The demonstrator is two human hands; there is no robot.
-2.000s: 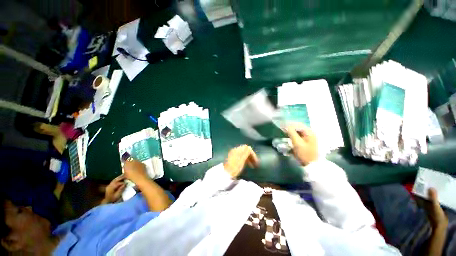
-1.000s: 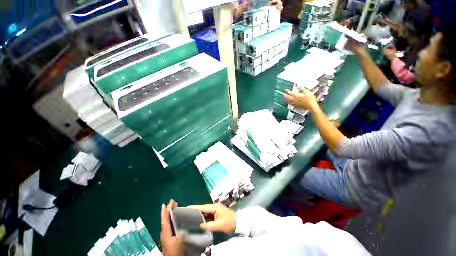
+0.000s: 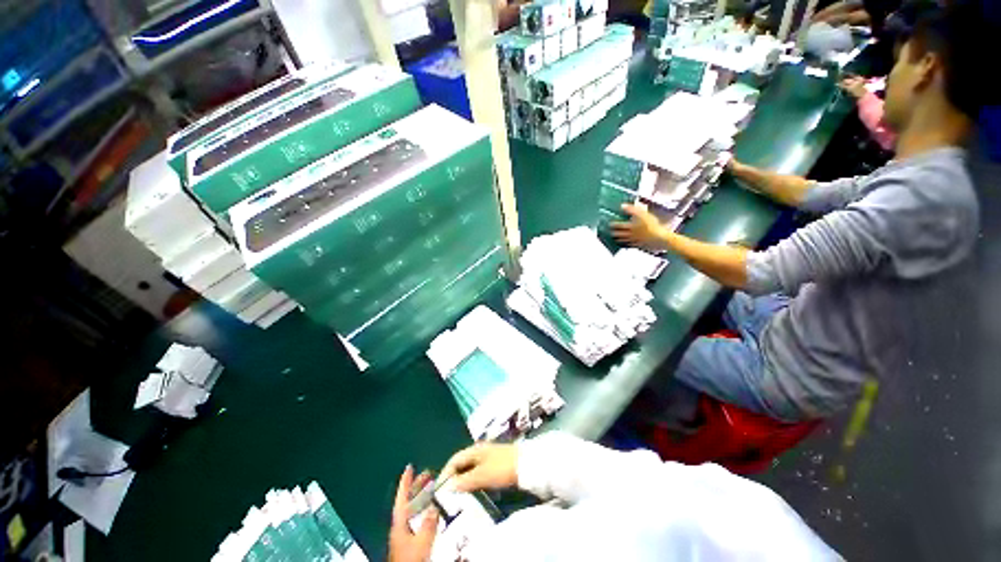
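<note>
My left hand, cut off by the bottom edge, and my right hand are together at bottom centre. They hold a small white-grey card box blank between them, partly hidden by fingers and slightly blurred. A stack of flat white-and-green colour boxes lies just beyond my right hand. A fanned pile lies at the left of my left hand, cut off by the bottom edge. Another loose pile lies farther right on the green bench.
Large green-and-white printed cartons stand behind the stacks, beside a pale post. Folded white papers and a black cable lie at left. A seated person in grey has both hands at a tall blank stack on the right.
The box blank, showing its open grey inside before, now appears narrower between my hands. The person in grey has lowered a raised arm to the stack. The view has turned right since the oldest frame.
</note>
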